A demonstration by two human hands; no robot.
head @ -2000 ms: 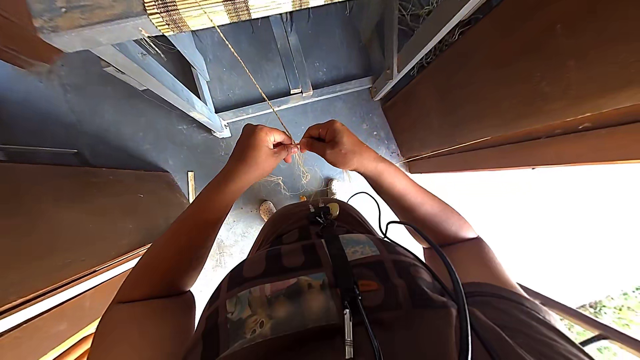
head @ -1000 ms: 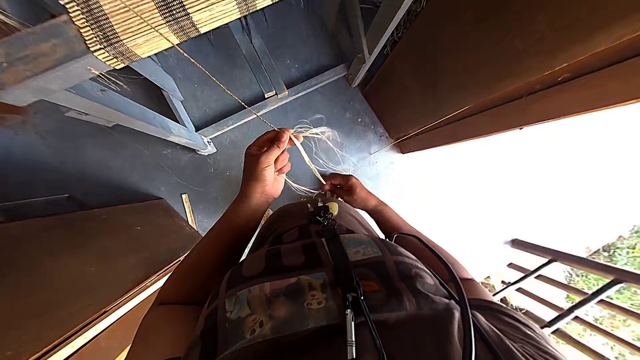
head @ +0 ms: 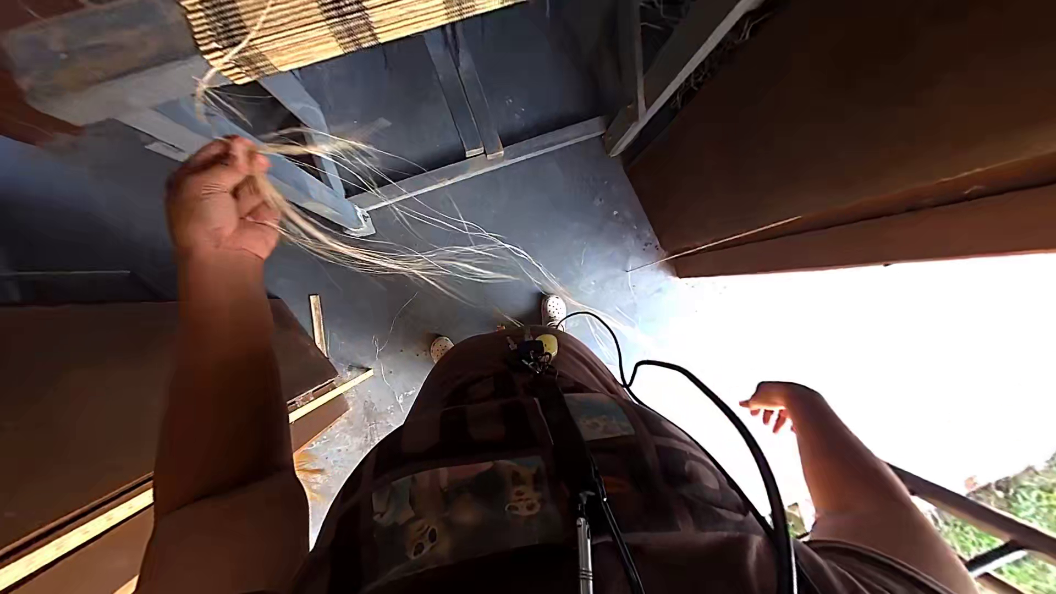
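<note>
Raised at the upper left, my left hand (head: 223, 198) is closed around a bundle of long pale plant fibres (head: 396, 262), whose loose ends fan out to the right over the floor. Just above that hand, a strand of fibre hangs in front of the corner of a woven mat (head: 355, 25) of straw-coloured slats with dark bands. Far off to the right, my right hand (head: 774, 404) is held out in front of the bright ground with its fingers partly spread, and nothing shows in it.
A grey wooden frame (head: 487, 163) stands under the mat. Brown panels (head: 825, 115) border the right, and another brown surface (head: 82, 388) lies at the left. A metal railing (head: 965, 507) is at the lower right. A black cable (head: 726, 412) loops beside my body.
The hands were together at the cord two seconds ago and are now far apart. My left hand has moved up and left with the fibres; my right hand has let go of them and swung right.
</note>
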